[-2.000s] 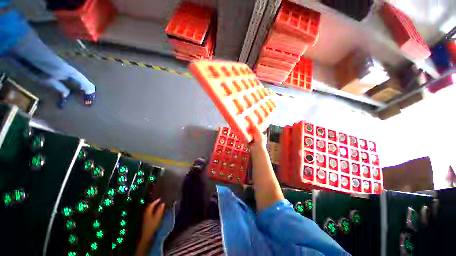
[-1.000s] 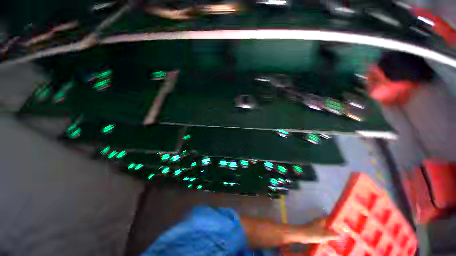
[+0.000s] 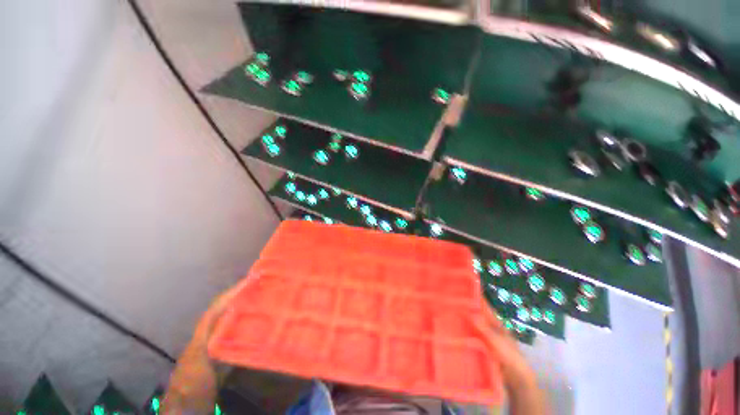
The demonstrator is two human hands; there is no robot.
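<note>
A red-orange compartment tray (image 3: 361,312) is held level in front of me, below the rack shelves. Its square pockets look empty. My left hand (image 3: 199,357) grips its left side and my right hand (image 3: 515,361) grips its right side; both hands are blurred and partly hidden by the tray. Smartwatch units with green-cyan digits (image 3: 359,84) lie on the rack shelves (image 3: 519,130). Several darker, metallic-rimmed watches (image 3: 584,163) lie on the upper right shelf.
A rack upright with a tan label (image 3: 454,110) divides the shelves. Black charging cables (image 3: 568,85) hang at the shelf back. A pale wall (image 3: 105,162) stands at left. Grey floor with yellow-black tape (image 3: 668,357) and a red object (image 3: 720,391) show at lower right.
The view has turned to face the rack. The tray, earlier held in one hand at the right, is now in front of me between both hands.
</note>
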